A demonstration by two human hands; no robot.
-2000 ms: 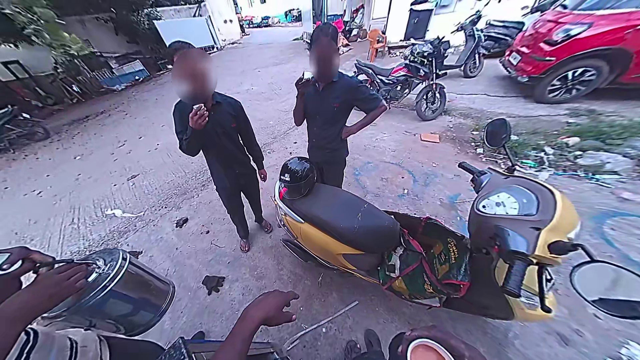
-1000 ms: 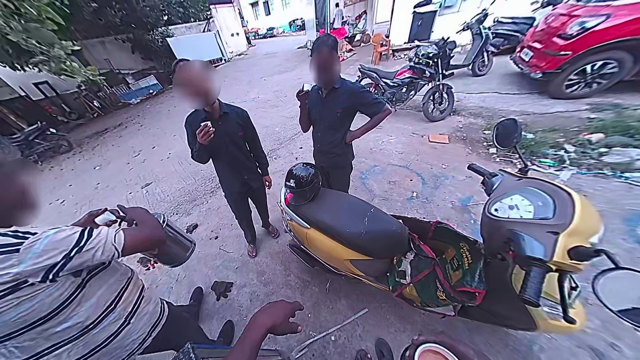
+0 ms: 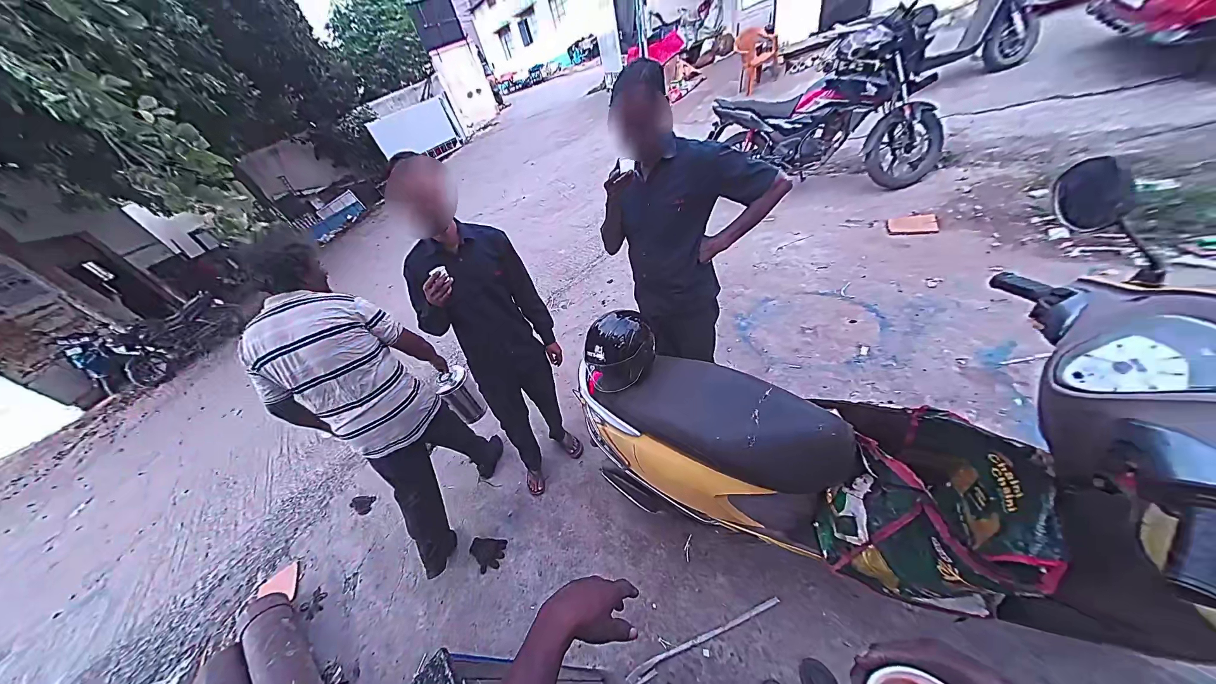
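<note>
My left hand [image 3: 594, 608] reaches out at the bottom centre, fingers apart, holding nothing. At the lower right edge my right hand [image 3: 917, 655] is around a small cup [image 3: 902, 674], mostly cut off by the frame. Beyond my hands stands a yellow and grey scooter [image 3: 684, 475], a black helmet [image 3: 619, 350] on the rear of its seat and a green and red bag [image 3: 950, 522] on its footboard. A person in a striped shirt [image 3: 332, 366] carries a lidded metal can [image 3: 461, 394]. Two people in dark clothes [image 3: 484, 304] [image 3: 670, 228] hold small cups near their faces.
A dark glove [image 3: 488, 553] and a thin stick [image 3: 708, 635] lie on the ground. An edge of a blue-trimmed object [image 3: 494, 665] shows below my left hand. Behind are a parked motorcycle [image 3: 836, 123], an orange plastic chair [image 3: 755, 57] and a brick [image 3: 912, 224].
The person in the striped shirt has moved away from beside me toward the two people, the metal can now hanging from one hand. My left hand stays open.
</note>
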